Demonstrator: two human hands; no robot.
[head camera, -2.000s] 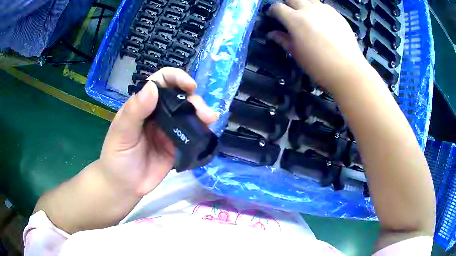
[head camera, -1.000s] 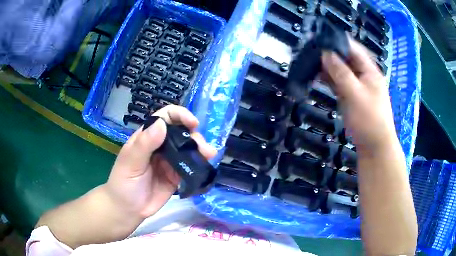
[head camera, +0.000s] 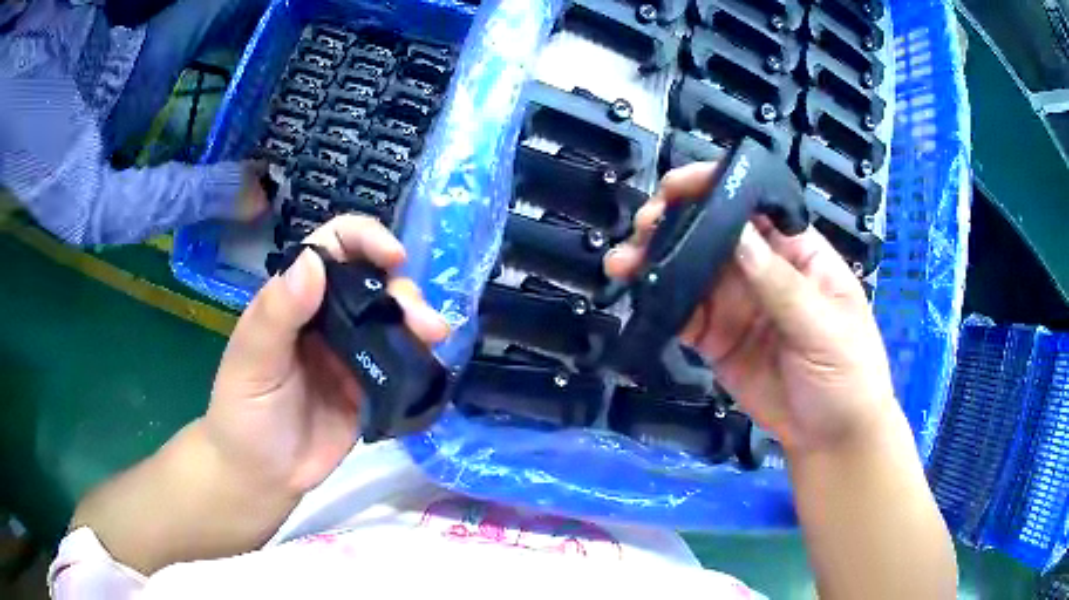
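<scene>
My left hand (head camera: 276, 375) is closed around a black phone clamp mount (head camera: 378, 352) with white "JOBY" lettering, held left of the main crate's near corner. My right hand (head camera: 809, 328) holds a second black mount (head camera: 703, 252) above the main crate, tilted, its hooked jaw at the upper right and "JOBY" near its top. The main blue crate (head camera: 551, 459) is lined with shiny film and holds rows of black mounts. A pale layer sheet (head camera: 586, 65) shows in a gap at the crate's upper left. My right hand and its mount hide part of the rows.
A second blue lined crate (head camera: 202, 249) with smaller-looking mounts stands at upper left. Another person's hand (head camera: 252, 193), with a blue striped sleeve (head camera: 152, 202), reaches into it. Blue perforated crates (head camera: 1002, 440) stand at right. The green floor (head camera: 106, 363) has yellow lines.
My right hand has picked up a mount and brought it nearer and lower, towards my left hand. The other person's hand has come to the second crate. My left hand still holds its mount.
</scene>
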